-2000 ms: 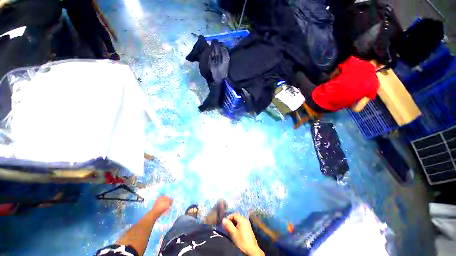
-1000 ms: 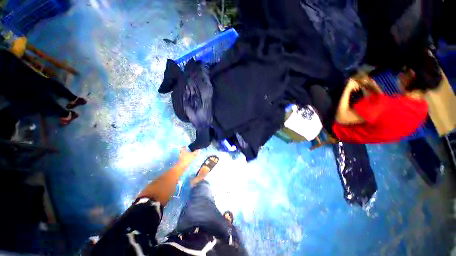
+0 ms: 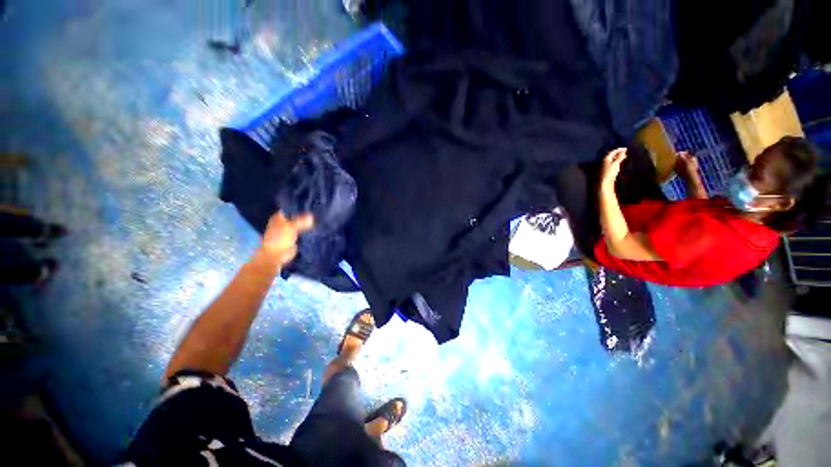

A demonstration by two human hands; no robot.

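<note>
Dark matt coats (image 3: 428, 173) lie heaped over a blue basket (image 3: 319, 84) in front of me. A bunched, slightly glossier dark piece (image 3: 321, 187) lies at the heap's left end. My left hand (image 3: 288, 239) reaches in from the lower left, its fingers curled on the near-left edge of this piece; the fingertips are partly hidden in the cloth. My right hand is not in view.
A person in red with a face mask (image 3: 692, 239) sits right of the heap. A white-topped object (image 3: 541, 241) and a shiny black bundle (image 3: 623, 312) are near them. A blue crate (image 3: 697, 146) and tan cardboard (image 3: 768, 126) are behind.
The view has moved from the white-topped table to the coat heap. My left hand has moved up from over the floor onto the dark cloth. My right hand has left the view.
</note>
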